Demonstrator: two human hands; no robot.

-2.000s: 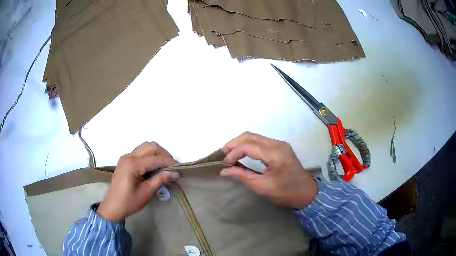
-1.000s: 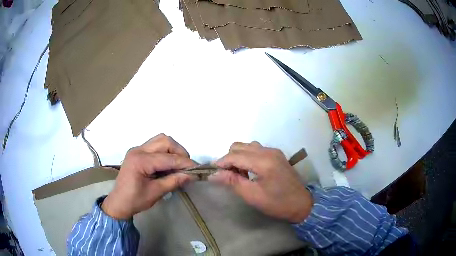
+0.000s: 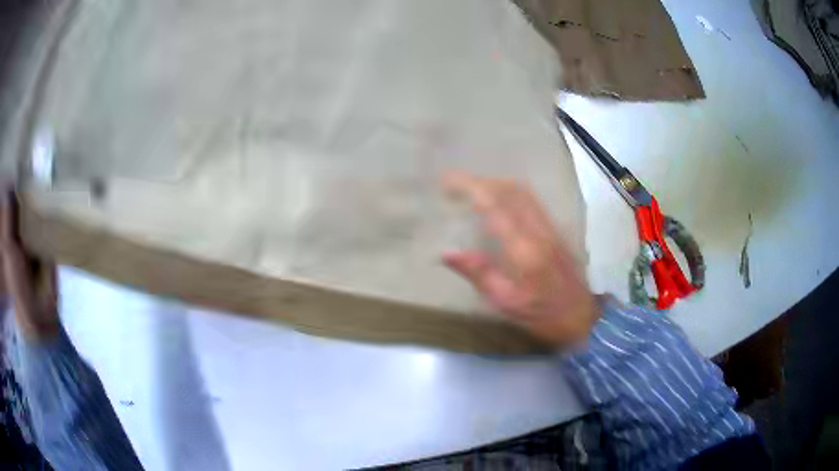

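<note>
A large front panel [image 3: 313,184] spreads across the left and middle with its pale side showing, blurred. A brown facing strip [image 3: 304,308] runs along its near edge. The panel's left part is raised above the table. My left hand [image 3: 32,285] is at the far left, blurred and partly hidden, holding the panel's left corner. My right hand [image 3: 529,258] is over the panel's right part with fingers apart, blurred; whether it touches the cloth cannot be told.
The shears [image 3: 644,207] with red handles lie on the white table [image 3: 782,221], right of the panel. Stacked brown cut pieces [image 3: 635,55] lie at the far side. A dark bundle [image 3: 805,37] is at the far right. Loose threads [image 3: 745,258] lie near the shears.
My hands have parted from the pinched edge. The left has moved to the far left. The panel has swung up and away, now covering the brown piece at the far left.
</note>
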